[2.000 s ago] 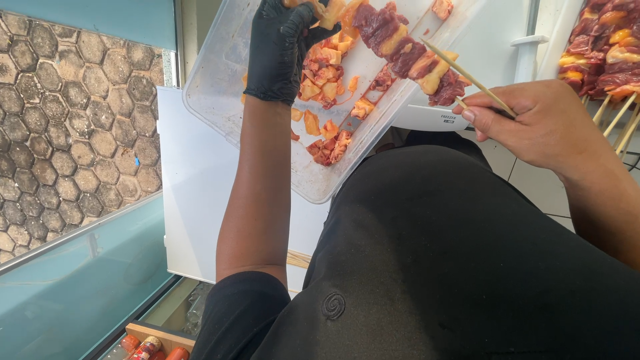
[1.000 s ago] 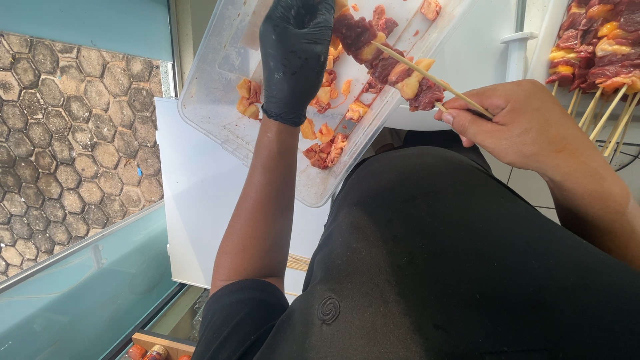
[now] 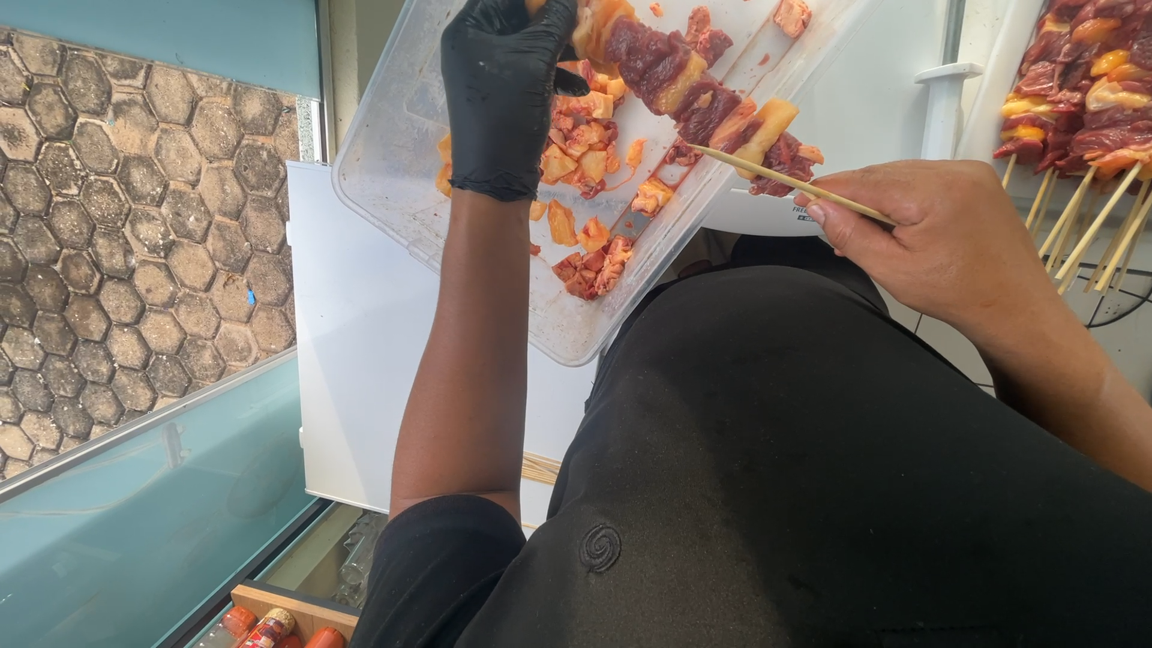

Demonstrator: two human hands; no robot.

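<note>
A row of red meat and pale yellow fat chunks [image 3: 711, 112] lies slantwise above a clear plastic tub [image 3: 576, 337]. My left hand [image 3: 504, 94], in a black glove, closes around its upper end, where pale pieces show beside the fingers; the fingertips are partly hidden. With thumb and fingers my bare right hand [image 3: 909, 225] grips a wooden skewer stick [image 3: 792, 180] near the row's lower end. The stick's far tip shows over the chunks; how far it runs through them cannot be told. Loose cut pieces [image 3: 580, 153] lie in the tub under and beside the left hand.
At the right edge, a white tray [image 3: 990, 108] bears several loaded meat skewers [image 3: 1080, 90], their sticks pointing toward me. A white surface [image 3: 360, 360] lies under the tub. Thin sticks [image 3: 540, 468] show beside my torso. Bottles [image 3: 270, 625] stand in a wooden box at lower left.
My gloved left hand has shifted slightly left since a second ago, and more pale pieces show at the row's upper end. The right hand keeps its grip on the stick.
</note>
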